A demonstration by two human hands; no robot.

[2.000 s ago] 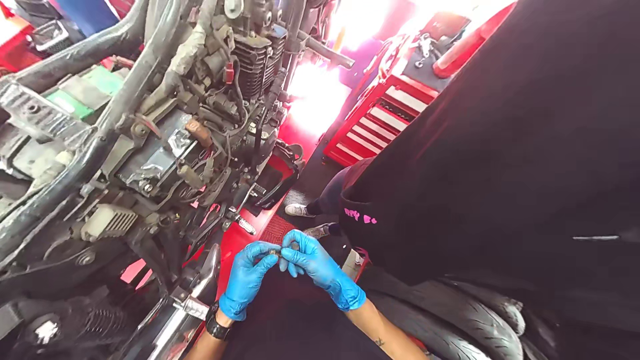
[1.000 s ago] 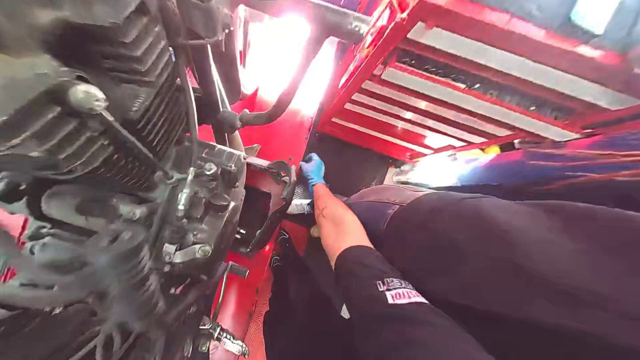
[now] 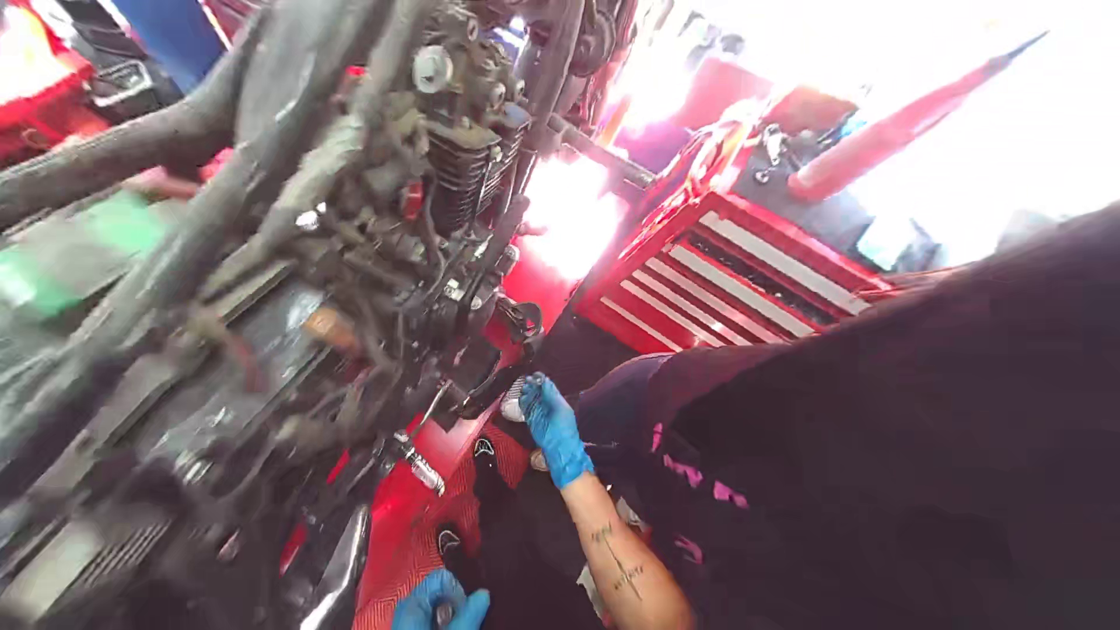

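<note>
My right hand (image 3: 553, 429), in a blue glove, is right of the motorcycle's lower side, near the frame's centre. Its fingertips are pinched on a small dark part (image 3: 537, 379), too small to name. At the bottom edge is my left hand (image 3: 440, 602), also gloved in blue and cut off by the frame. A small dark, rounded piece (image 3: 444, 614) shows between its thumb and fingers. The hands are apart. The motorcycle (image 3: 350, 289), with exposed frame tubes and a finned engine cylinder (image 3: 468, 171), fills the left side. Its metal footpeg (image 3: 424, 471) lies between the engine and my hands.
Behind stands a red tool cabinet (image 3: 726, 280) with tools on top. Below the motorcycle is a red surface (image 3: 394, 525) with dark shoes (image 3: 484, 448) beside it. A pale shoe (image 3: 514, 402) shows behind my right hand. Dark clothing (image 3: 892, 420) fills the right side.
Two seconds ago my hands were together; now they are apart. My left hand, not visible one second ago, shows at the bottom edge. The view has shifted strongly.
</note>
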